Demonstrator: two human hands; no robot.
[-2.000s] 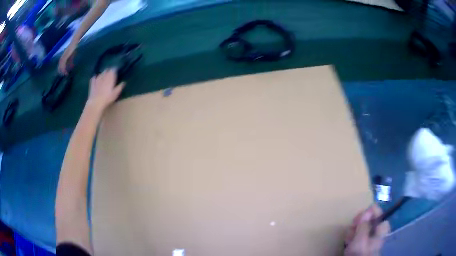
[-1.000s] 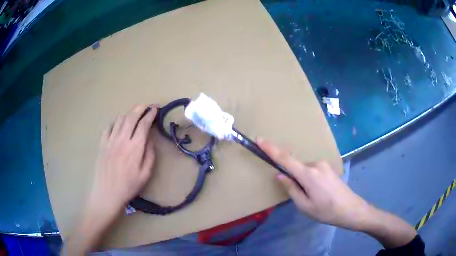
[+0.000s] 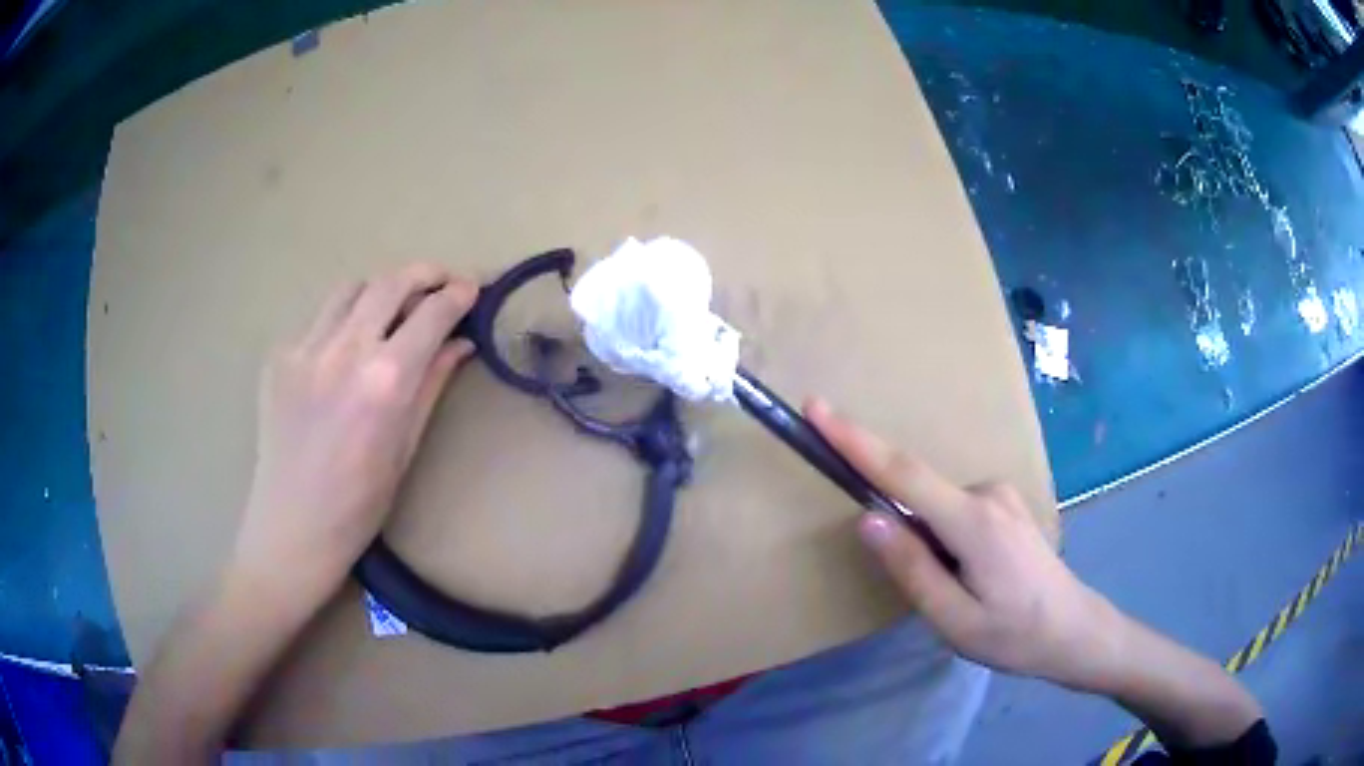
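Note:
A black headphone frame (image 3: 648,546) lies on the tan cardboard sheet (image 3: 524,135). Its large headband curves toward my body and its smaller rings are at the far side. My left hand (image 3: 367,389) holds the frame's left side near a ring; its palm hides part of the band. My right hand (image 3: 957,546) grips the black handle of the padded hammer (image 3: 651,314). The hammer's white wrapped head is over the right ring and hides part of it; I cannot tell if they touch. A small white label (image 3: 385,615) shows beside the headband.
The teal bench (image 3: 1107,180) shows right of the cardboard, with pale tangled scraps (image 3: 1212,180) and a white label (image 3: 1052,352). A dark conveyor belt is at the upper left. Yellow-black floor tape (image 3: 1301,611) is at the lower right. My lap is at the cardboard's near edge.
My left hand has gone from the belt to a headphone frame now on the cardboard. My right hand has brought the hammer from the right edge to over the frame. The view has shifted.

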